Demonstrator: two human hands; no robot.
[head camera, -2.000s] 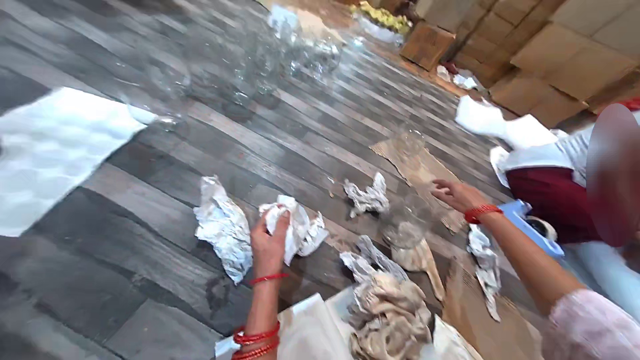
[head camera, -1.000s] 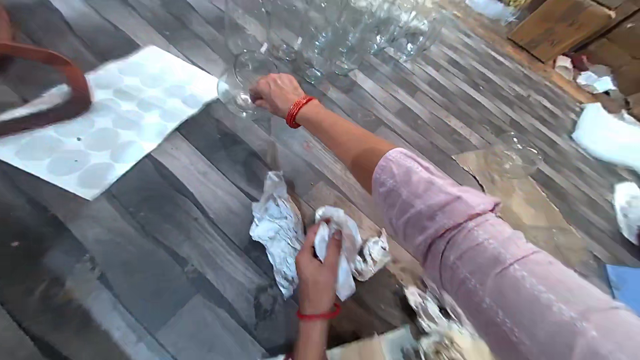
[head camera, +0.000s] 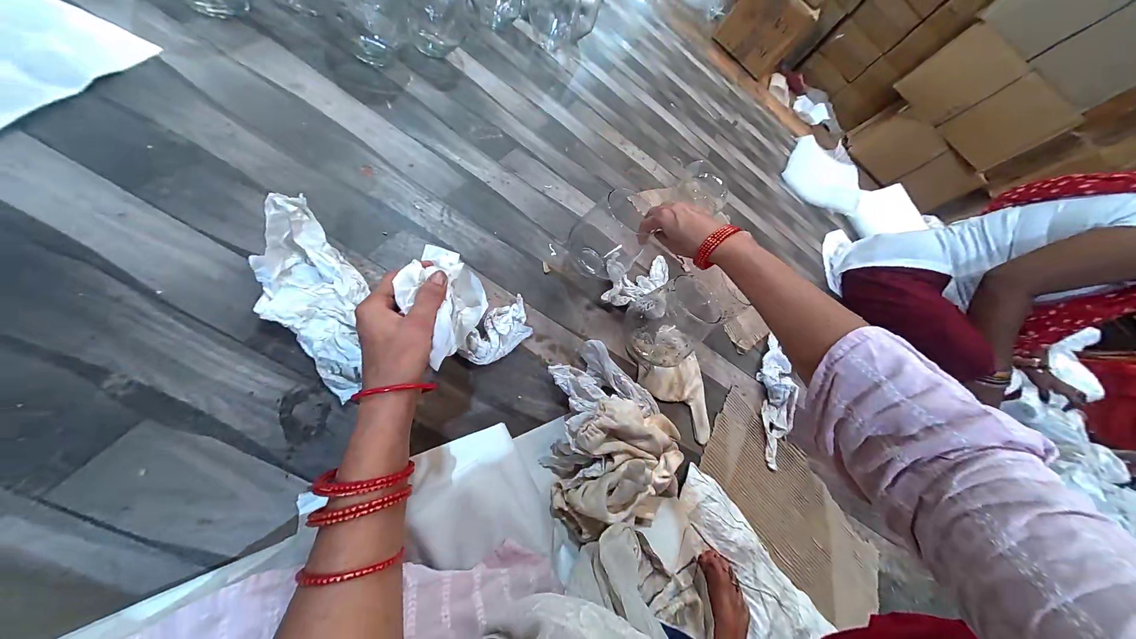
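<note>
My left hand (head camera: 399, 324) grips a crumpled white cloth or paper (head camera: 453, 306) at the middle left. Beside it on the floor lie a larger crumpled white sheet (head camera: 311, 293) and a smaller crumpled piece (head camera: 499, 332). My right hand (head camera: 682, 229) has its fingers at the rim of a clear glass vessel (head camera: 599, 240) that lies tilted; whether they grip it is hard to tell. Nearer to me a second clear glass vessel (head camera: 666, 328) rests by a beige cloth glove (head camera: 679, 382). Another clear glass (head camera: 707, 185) is just beyond the right hand.
Beige and grey cloths (head camera: 621, 461) are heaped close to me, next to corrugated cardboard (head camera: 781, 497). Several clear glass vessels (head camera: 435, 27) stand at the top. A white sheet (head camera: 62, 53) lies top left. Cardboard boxes (head camera: 967, 98) and a seated person (head camera: 1047, 275) are at the right.
My right hand has moved from the glass beside the white sheet on the left to the glassware on the right. My left hand still holds the white crumpled piece. The view has shifted.
</note>
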